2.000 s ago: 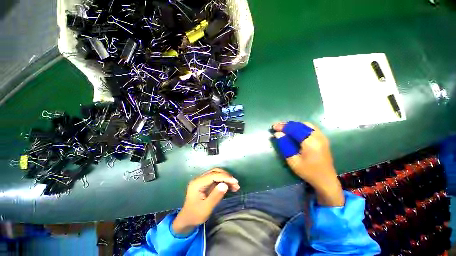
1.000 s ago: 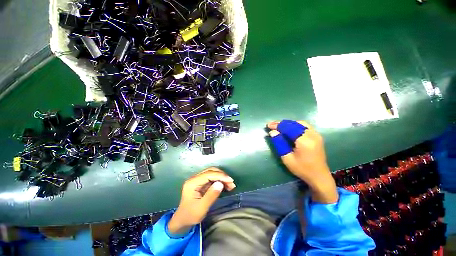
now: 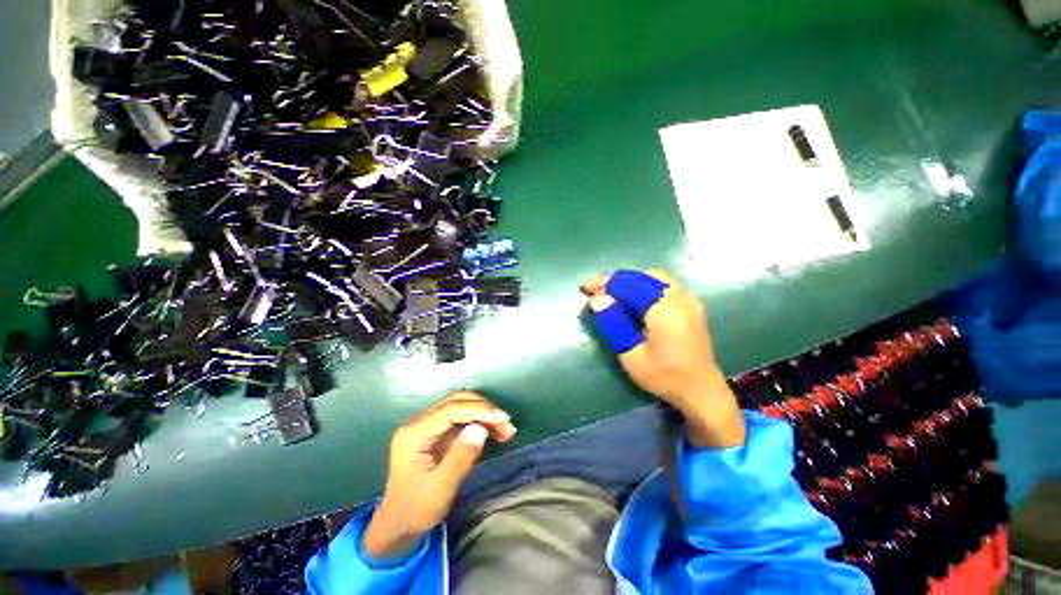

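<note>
Black binder clips (image 3: 372, 285) with silver wire handles lie in a big heap that spills from a cream-edged bin (image 3: 503, 76) onto the green bench. A few are yellow or light blue. My left hand (image 3: 436, 456) rests at the bench's front edge, fingers curled, with thumb and fingertips close together; no object shows in it. My right hand (image 3: 657, 337) lies on the bench right of the heap, fingers bent, with blue wraps (image 3: 622, 331) on two fingers. Its fingertips point left and down to the bench; whether they hold something small cannot be told.
A white paper sheet (image 3: 750, 198) with two short dark items (image 3: 841, 217) lies on the green bench (image 3: 593, 70) at the right. A red tray (image 3: 972, 570) with dense black rows is below the bench edge at lower right. Another person's blue sleeve (image 3: 1041, 192) shows at the right edge.
The view has shifted, so the heap, sheet and hands appear further left. More of the red tray and the other person's blue clothing shows. My hands keep nearly the same pose.
</note>
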